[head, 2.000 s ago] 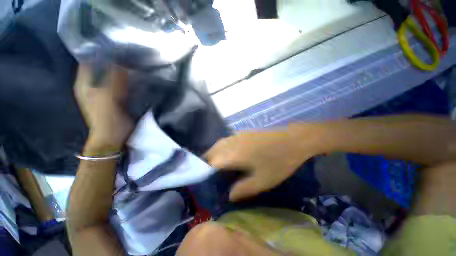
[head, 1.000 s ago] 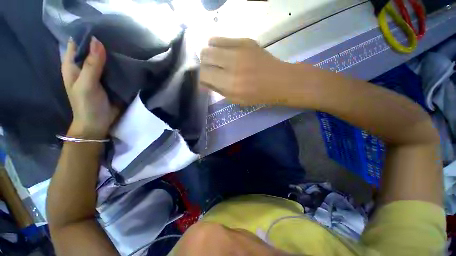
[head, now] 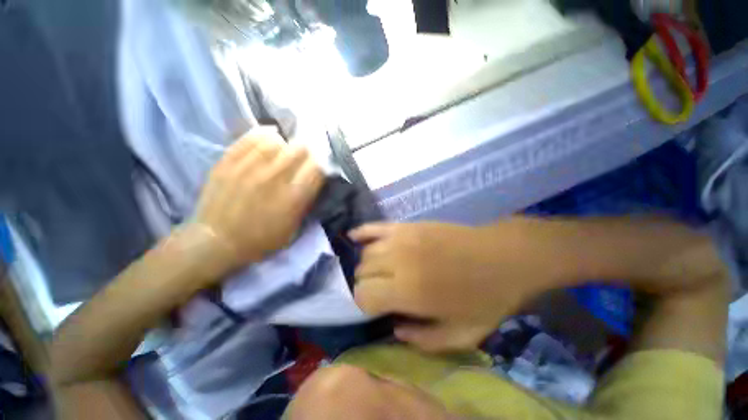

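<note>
A part-sewn garment (head: 168,107), light grey and white with dark grey panels, lies left of and in front of the needle area. My left hand (head: 261,193) is closed on the cloth just below the machine's bright lamp glare. My right hand (head: 426,283) grips the dark and white edge of the cloth at the table's front edge. A dark panel of the garment bunches between both hands. The fingertips are blurred and partly hidden by cloth. The presser foot and needle are lost in the glare.
Scissors with red and yellow loops (head: 663,78) lie at the right table edge. A black piece (head: 431,15) lies right of the machine head. The ruler-marked table edge (head: 492,176) runs across the front. A blue crate (head: 603,302) and cloth heaps are below.
My left hand has moved right and closed on the cloth nearer the machine. My right hand has come down from the table top to the cloth edge. The garment has shifted, showing more light grey.
</note>
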